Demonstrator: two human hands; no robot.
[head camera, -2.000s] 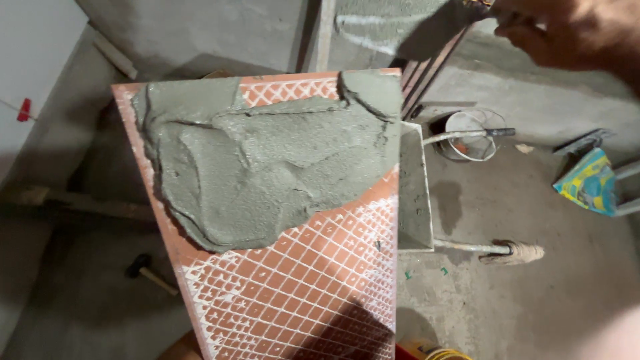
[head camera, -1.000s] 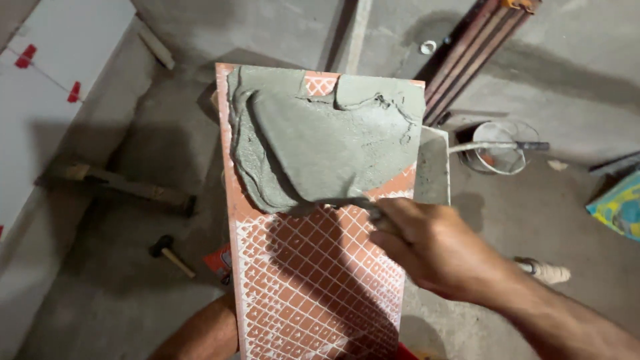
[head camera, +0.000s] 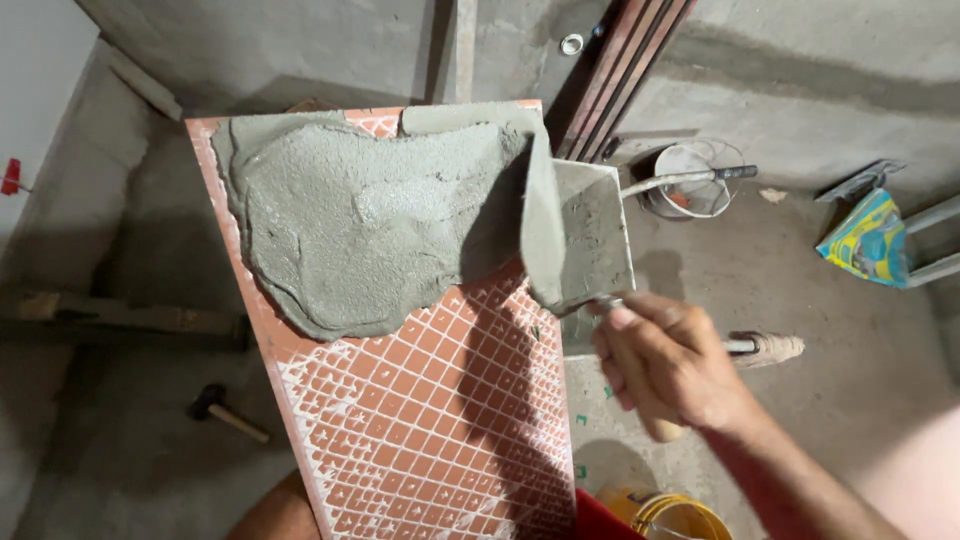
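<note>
My right hand grips the wooden handle of a mortar-coated trowel. Its blade is tilted steeply at the upper right edge of a large red-brown tile, whose back has a white diamond grid. Grey mortar lies thick over the tile's upper part, with a small bare patch near the top edge. At the bottom left, skin shows beside the tile's edge; whether arm or leg, I cannot tell. My left hand is not visible.
A mortar-stained metal trough with handles stands behind the tile's right side. Around it are a white bucket, a yellow bucket and a colourful bag. A mallet lies left; reddish metal bars lean on the wall.
My right hand came down from the top right onto the tile, then moved right. A second ago the blade lay over the mortar's middle; now it is at the right edge, exposing the mortar.
</note>
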